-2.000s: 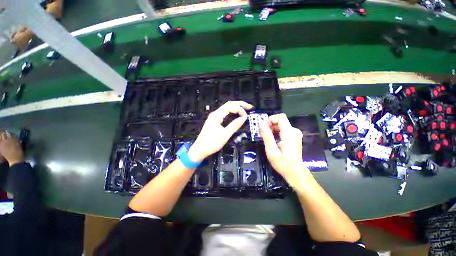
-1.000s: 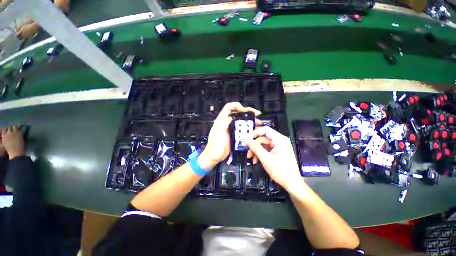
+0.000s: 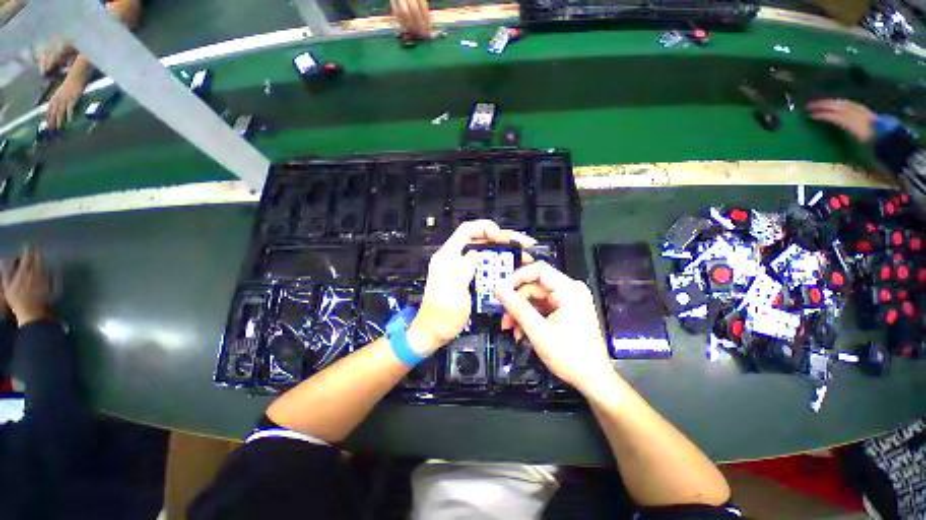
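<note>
A small black unit with a white spotted card on its face is held over the tray. My left hand, with a blue band at the wrist, grips the unit from its left side and top. My right hand touches the card's right side with thumb and fingers; whether it grips the card or only presses it is too small to tell. The shiny black pocketed tray lies flat beneath both hands. The unit's back is hidden.
A glossy black rectangle lies right of the tray. A heap of white and red-dotted parts is further right. The green conveyor beyond carries scattered units. A white post crosses at left. Other people's hands show around the belt.
The white card, earlier held between both hands, is now on the black unit's face. Belt units have shifted left. Other people's hands have appeared over the belt at top and right.
</note>
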